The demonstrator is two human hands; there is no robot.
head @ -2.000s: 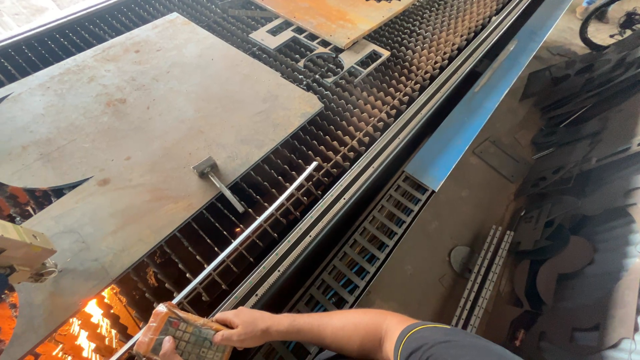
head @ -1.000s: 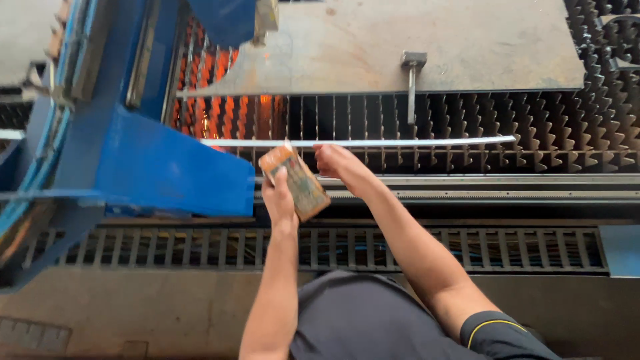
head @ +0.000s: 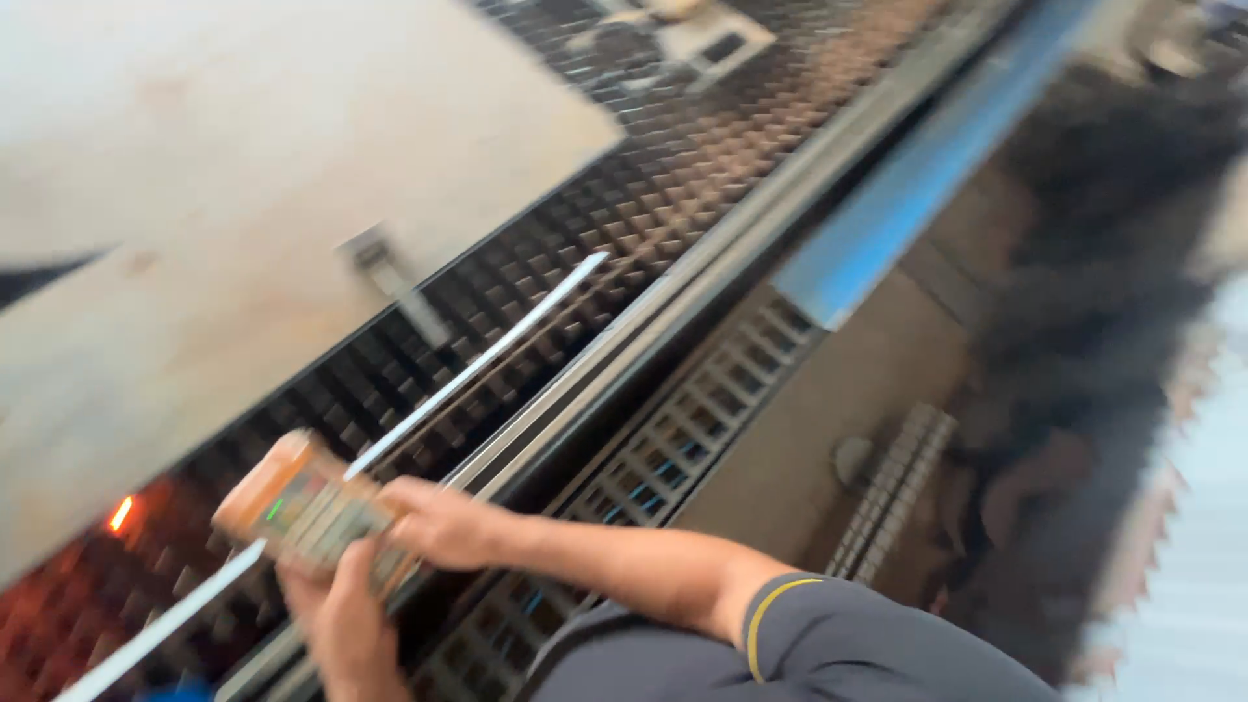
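In the head view a worn handheld control unit (head: 317,507) with an orange-brown casing, keys and a small green light is held over the near edge of a cutting table. My left hand (head: 341,609) grips its lower side, with the thumb on the face. My right hand (head: 439,522) touches its right edge, with the fingers bent against it; blur hides their exact grip. Beneath the unit a long thin metal strip (head: 478,366) lies across the toothed slats (head: 682,185). A hammer-like tool (head: 395,283) rests partly on a large metal sheet (head: 244,175), its handle over the slats.
Orange glow (head: 119,514) shows among the slats at lower left. A machine rail (head: 624,322) and a cable chain (head: 673,444) run along the table's edge, beside a blue metal cover (head: 877,234). Slotted metal strips (head: 892,492) and dark cut pieces lie to the right.
The view has swung right, and the blue machine gantry seen a second ago has mostly left it. Both hands remain at the control unit. The glow looks smaller than two seconds ago.
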